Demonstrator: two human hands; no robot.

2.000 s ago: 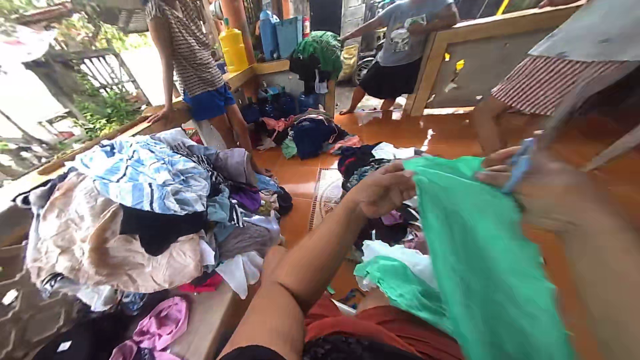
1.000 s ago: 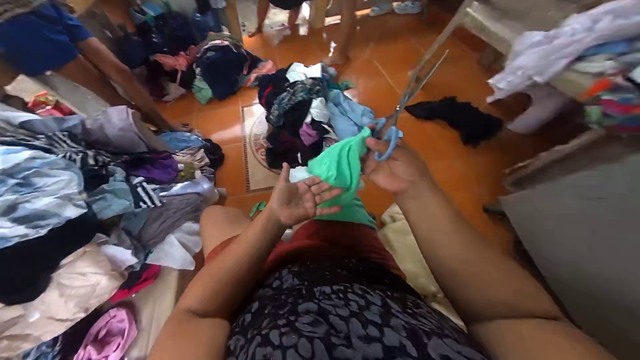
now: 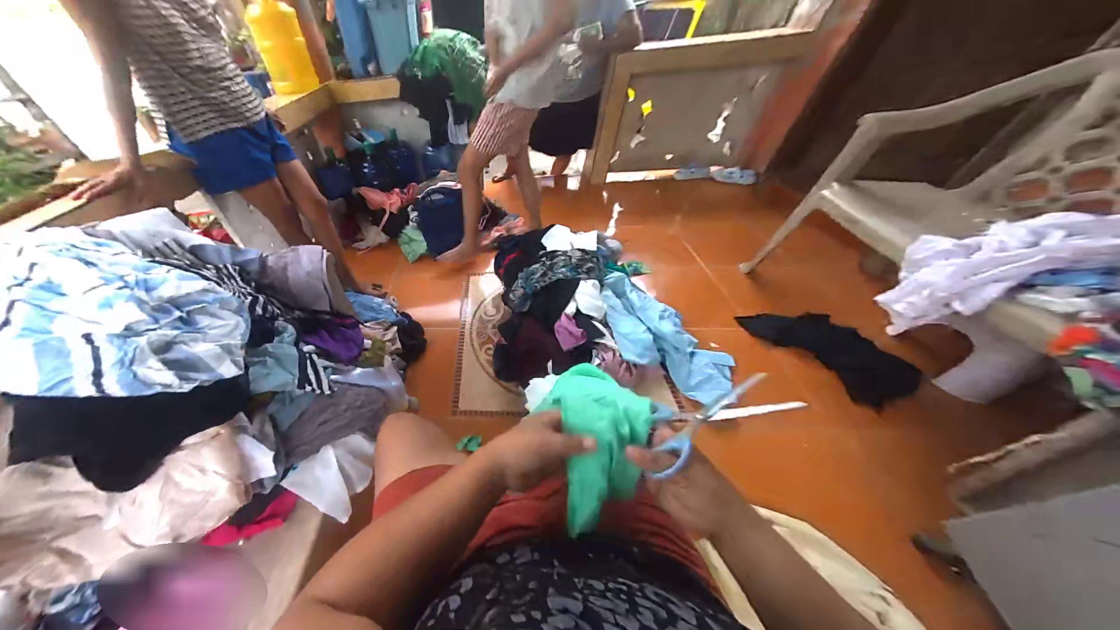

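A bunched green cloth hangs between my two hands above my lap. My left hand pinches its left side. On its right side is my right hand, which also has light-blue-handled scissors hooked on it, their blades apart and pointing right, away from the cloth. Just beyond the green cloth lies a floor pile of mixed clothes, with a light blue garment on its right side.
A large heap of clothes covers the ledge at left. A black cloth lies on the orange tiles near a plastic chair bearing white clothes. One person leans at left; another stands at the back.
The green cloth, stretched out two seconds ago, is now bunched between my hands. The scissor blades have swung from pointing up to pointing right. A person at the back has moved left from the right side.
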